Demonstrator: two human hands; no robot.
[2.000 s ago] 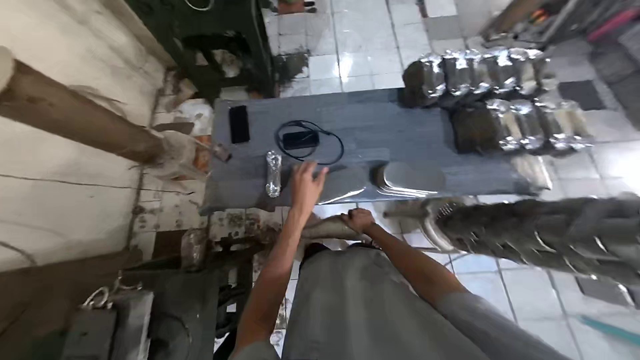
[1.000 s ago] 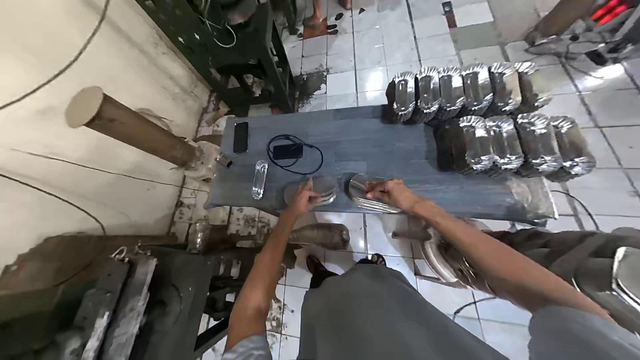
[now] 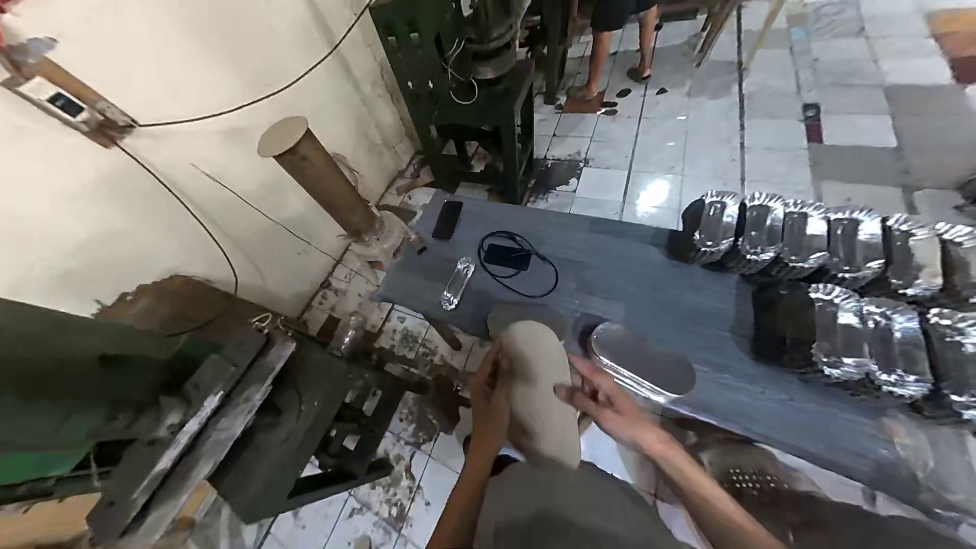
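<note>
A stack of oval flat sheets (image 3: 537, 389), pale on top, is held up in front of my body. My left hand (image 3: 490, 389) grips its left edge, and my right hand (image 3: 602, 400) has its fingers on the right edge. Beside my right hand, a second stack of shiny oval metal sheets (image 3: 644, 360) lies on the grey table (image 3: 633, 282). Another grey oval sheet (image 3: 526, 314) lies on the table just beyond the held stack. Farther left is a small, narrow silver foil tray (image 3: 457, 284).
Stacks of foil trays (image 3: 858, 244) stand in two rows at the table's right. A black device with a coiled cable (image 3: 507, 257) and a phone (image 3: 447, 220) lie at the left. A metal post (image 3: 320, 179) rises beyond the left end; a dark machine (image 3: 305, 427) stands lower left. A person's legs (image 3: 600, 61) show behind.
Both hands have come together off the table and now hold a stack of oval sheets. A second ago each hand was at its own oval stack on the table. The view has shifted.
</note>
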